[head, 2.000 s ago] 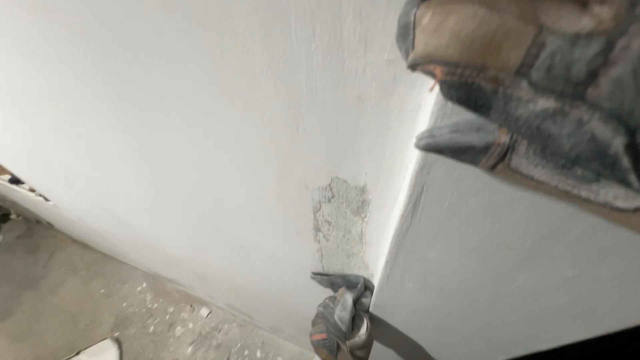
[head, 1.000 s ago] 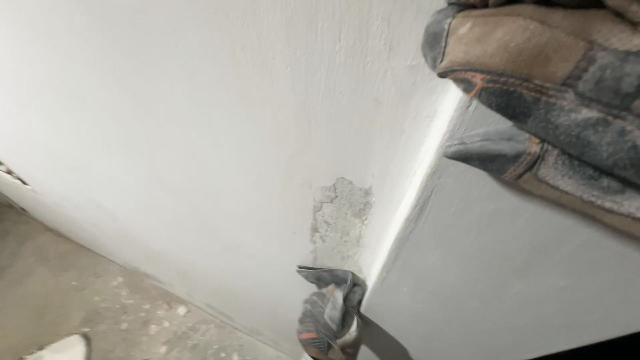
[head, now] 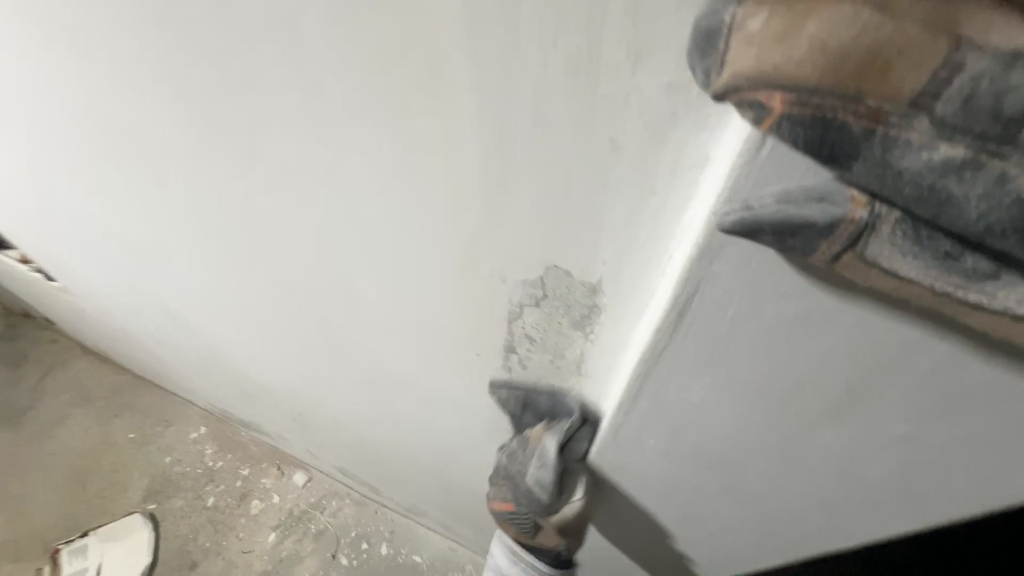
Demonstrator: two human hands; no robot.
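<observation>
On the white wall is a rough grey patch (head: 552, 324) of bare, cracked surface, close to the corner. Just below it my left hand (head: 540, 472), in a grey and brown work glove, is against the wall. A dark, pointed flat shape tops this hand; whether it is a glove fingertip or a thin tool cannot be told. My right hand (head: 864, 144), gloved alike and dusty, looms large and blurred at the upper right. A gap parts its thumb from the fingers, with nothing visible between them.
A bright corner edge (head: 680, 272) divides the white wall (head: 280, 200) from a grey surface (head: 800, 400) on the right. Pale flakes lie on the concrete floor (head: 96, 416) along the wall's foot. A whitish object (head: 108, 548), partly cut off, is at the lower left.
My left hand has shifted slightly upward against the patch and covers a bit more of its lower end. My right hand stays near the upper right.
</observation>
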